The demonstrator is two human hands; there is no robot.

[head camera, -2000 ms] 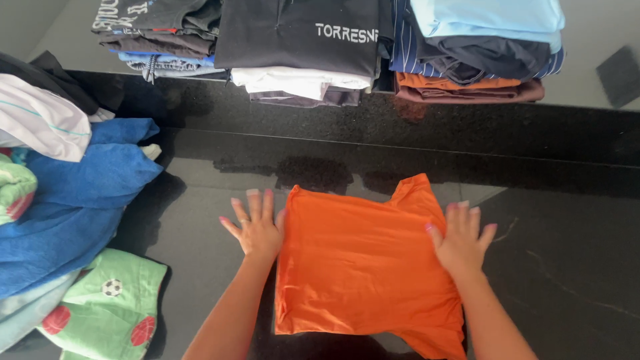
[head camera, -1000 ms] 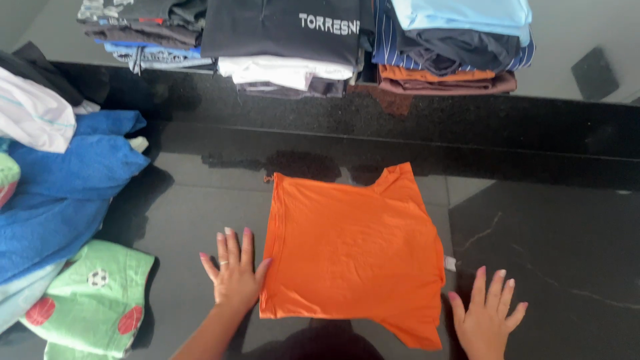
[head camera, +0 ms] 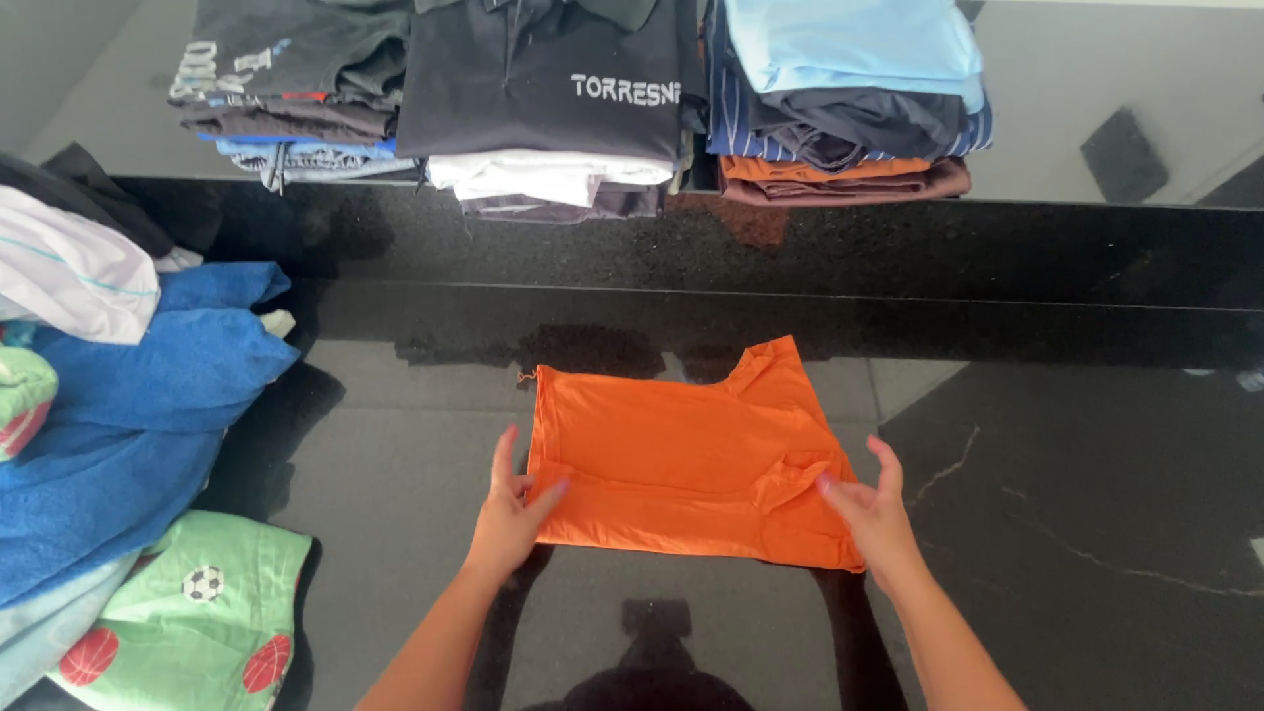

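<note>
An orange T-shirt (head camera: 652, 444) lies on the glossy black stone surface, its near side folded over with one sleeve on top. The other sleeve points away at the upper right. My left hand (head camera: 513, 504) is at the shirt's left edge, thumb over the folded strip, fingers partly hidden. At the right edge is my right hand (head camera: 874, 504), its thumb on the cloth near the folded sleeve and its index finger raised off it. Whether either hand pinches the cloth is not clear.
Folded clothes stand in stacks on a raised ledge: dark garments (head camera: 296, 59), a black polo shirt (head camera: 543, 99) on white cloth, and a light blue garment (head camera: 849, 44). At left lie a blue towel-like cloth (head camera: 128, 395) and green ball-print fabric (head camera: 217, 612).
The shirt's near side, flat one second ago, is now folded over its body with a sleeve on top. Both hands have come from beside the shirt onto its edges.
</note>
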